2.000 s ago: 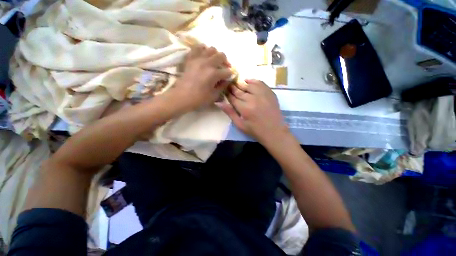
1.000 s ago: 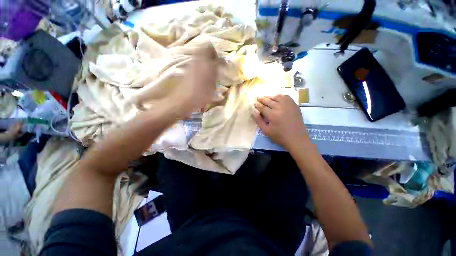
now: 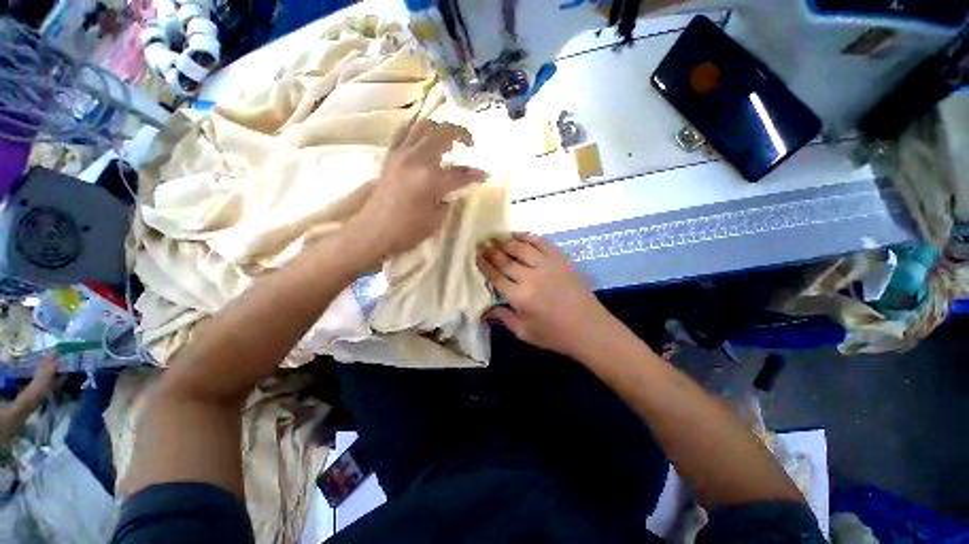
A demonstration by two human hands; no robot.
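A large heap of cream cloth [image 3: 266,191] lies on the left of the machine table and hangs a little over its front edge. My left hand [image 3: 420,186] rests on the cloth beside the bright lamp spot, fingers spread; whether it grips any cloth cannot be told. My right hand [image 3: 537,287] pinches the right edge of the cloth near the table's front edge. The presser foot area [image 3: 505,83] is just beyond my hands, partly washed out by glare.
A black smartphone [image 3: 738,98] lies on the machine bed [image 3: 638,128] at right. A ruler strip [image 3: 723,223] runs along the front edge. A grey box with a round grille [image 3: 64,228] and thread cones [image 3: 183,48] are at left. Scrap cloth [image 3: 903,308] hangs at right. Another person's arm shows far left.
The view has shifted and turned. My left hand has come down onto the cloth near the lamp spot. My right hand has moved from beside the needle area toward the front edge, holding the cloth's edge.
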